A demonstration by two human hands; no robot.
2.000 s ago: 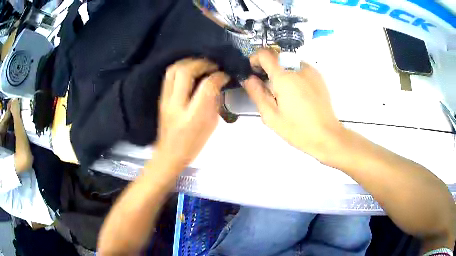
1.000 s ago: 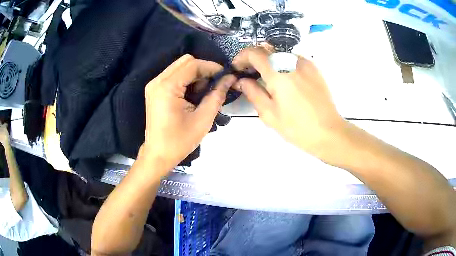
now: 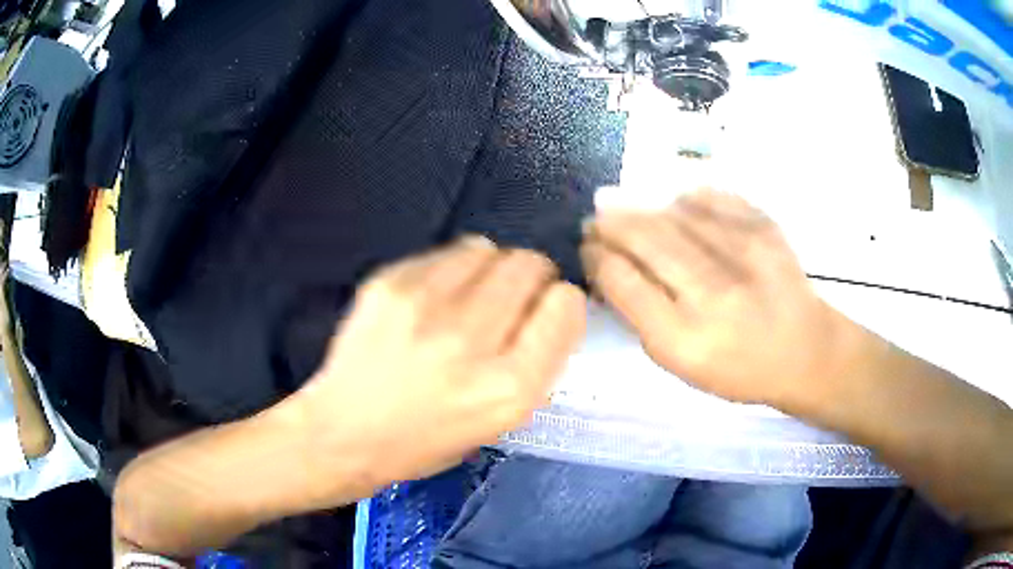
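A large black fabric panel [image 3: 333, 145] lies over the left and middle of the white sewing table and hangs over its front edge. My left hand [image 3: 455, 345] is closed on the fabric's near right part, its fingertips hidden or blurred. My right hand [image 3: 705, 295] pinches the right edge of the fabric, close beside my left fingertips. Both hands are blurred. The sewing machine's tension dial [image 3: 691, 78] and metal parts stand behind the hands at the top. A shiny, speckled dark stretch of the cloth lies left of them.
A smartphone [image 3: 933, 122] lies at the right. A grey box with a round grille [image 3: 24, 120] and dark bundled pieces [image 3: 76, 178] are at the far left. Another person's arm [image 3: 24, 389] shows at the left edge. A blue crate [image 3: 411, 525] is below the table.
Both hands have moved toward the table's front edge, drawing the fabric with them. The cloth now lies flatter and spreads further right beside the machine parts.
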